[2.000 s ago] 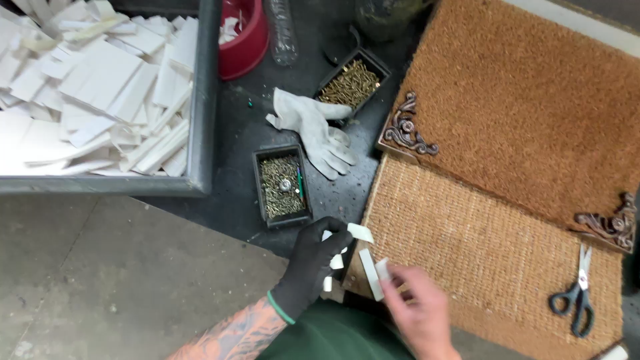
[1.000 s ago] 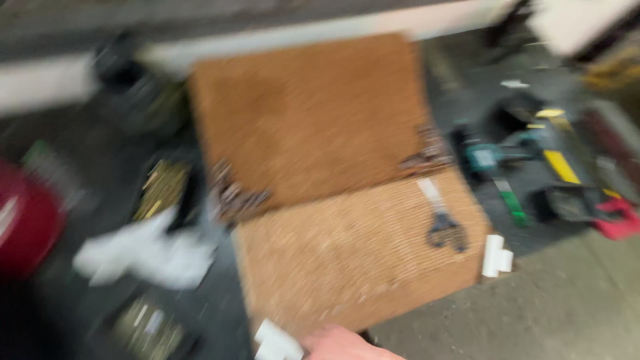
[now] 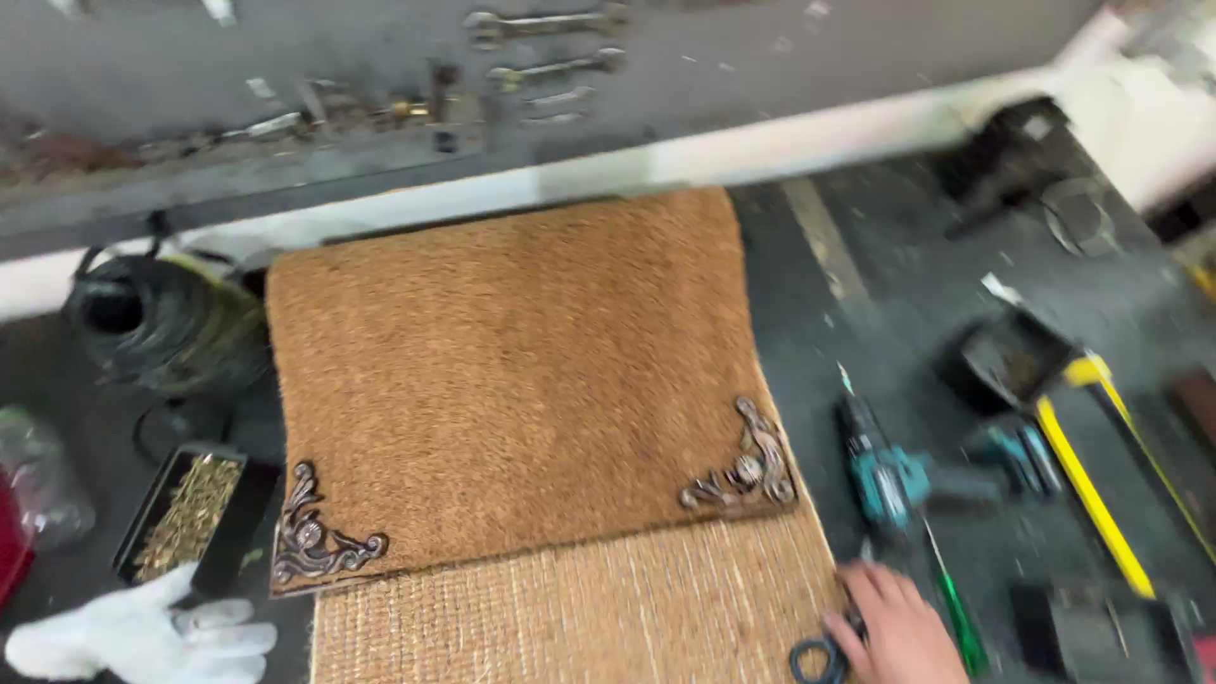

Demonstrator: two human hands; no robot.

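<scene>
My right hand, bare, is at the lower right, with its fingers on the dark-handled scissors at the edge of the woven mat. Their blades are mostly hidden by the hand. A brown coir doormat overlaps the woven mat. Ornate metal corner pieces sit on its near corners, one at the left and one at the right. My left hand is out of view.
At the right lie a teal cordless drill, a green-handled screwdriver and a yellow-framed hacksaw. At the left are a bin of screws, a pale glove and a coil. Wrenches are at the back.
The view has swung to the right and toward the back. My right hand was by white strips at the mat's left side and is now at the scissors. My gloved left hand has left the view.
</scene>
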